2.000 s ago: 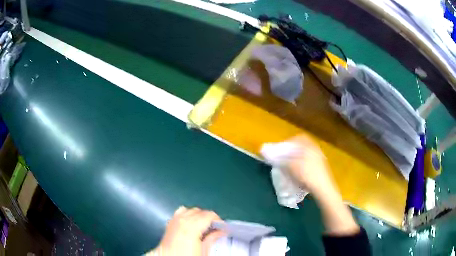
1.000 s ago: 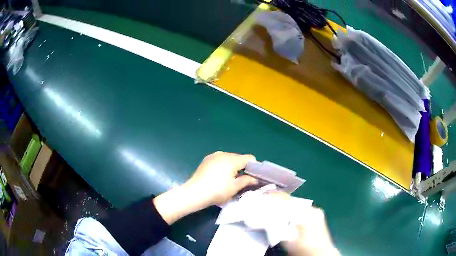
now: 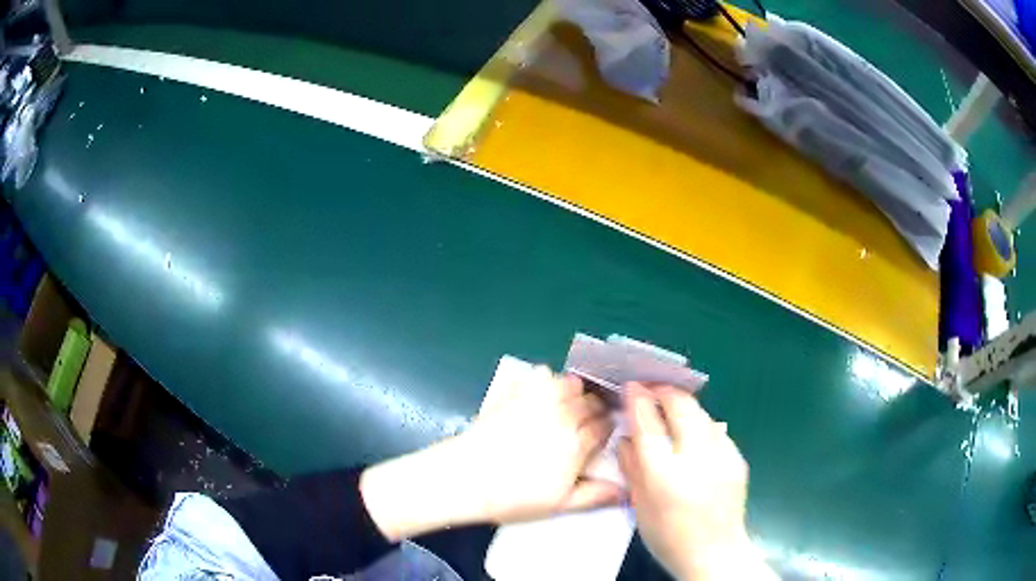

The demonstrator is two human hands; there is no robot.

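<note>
A small white folding carton (image 3: 562, 547) is held low in front of me, with greyish-white flaps (image 3: 636, 361) standing open at its far end. My left hand (image 3: 534, 437) grips the carton from the left, its fingers at the mouth. My right hand (image 3: 685, 471) is closed on the carton's right side at the mouth, fingertips close to the left hand's. Both hands hide most of the opening and whatever is inside it.
A yellow board (image 3: 682, 216) lies beyond the hands, bearing grey bags (image 3: 852, 125), a crumpled translucent bag (image 3: 627, 48) and black cable. A yellow tape roll (image 3: 995, 243) and pale metal frame leg (image 3: 1000, 354) are at right. Boxes (image 3: 70, 369) stand below the green tabletop's left edge.
My right hand has come from the board with a white piece to the carton. Both hands are now together at the carton's mouth, and the carton has been turned and brought to the centre.
</note>
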